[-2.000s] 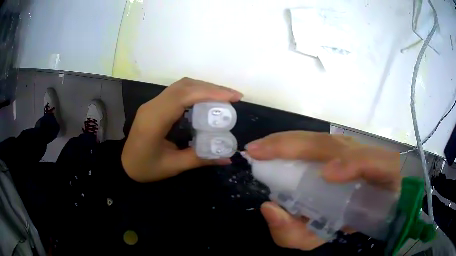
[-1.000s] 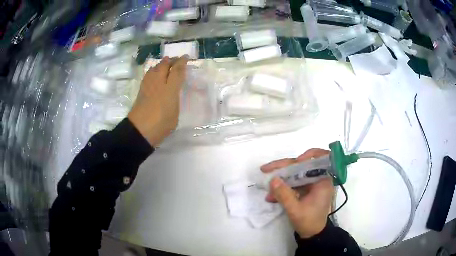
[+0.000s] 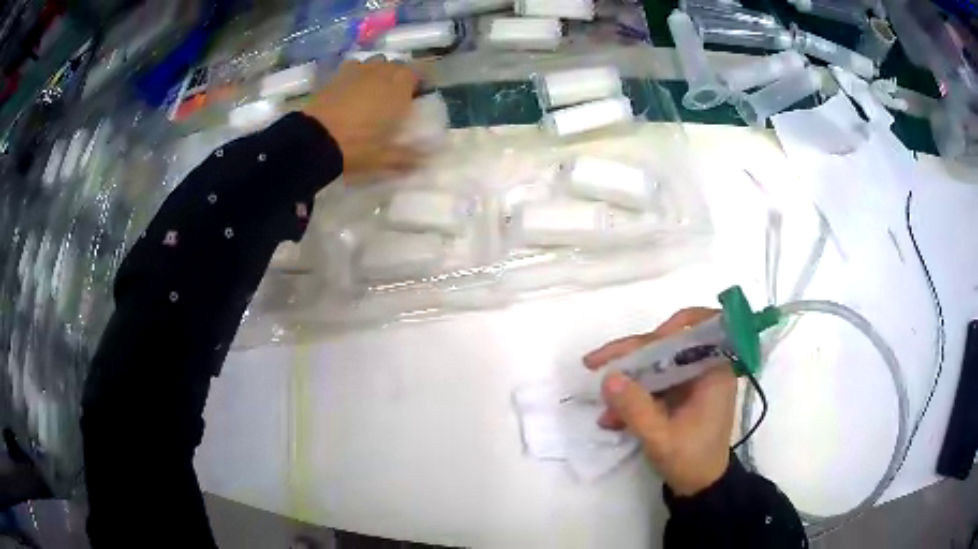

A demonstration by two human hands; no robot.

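Note:
My right hand [image 3: 681, 413] holds the dispensing syringe [image 3: 676, 362] low over a crumpled white wiping paper [image 3: 574, 434]. The green adapter cap [image 3: 740, 330] is on the syringe's rear, with the translucent air hose [image 3: 874, 338] running from it. My left hand [image 3: 370, 113] reaches over the far left part of the clear blister tray [image 3: 472, 295], at a pocket near the green mat edge. Its fingertips are blurred, and I cannot tell whether they grip anything. White housings [image 3: 563, 223] lie in the tray pockets, several in pairs.
Stacked blister trays [image 3: 64, 247] stand on the left. Clear syringe parts [image 3: 778, 91] and a white sheet [image 3: 820, 127] lie at the back right. A dark cord [image 3: 935, 290] runs down the right side. A flat black object [image 3: 960, 413] lies at the right bench edge.
My left hand has moved up and away across the tray, showing housings in the near left pockets. My right hand still holds the syringe over the paper. The view has shifted slightly.

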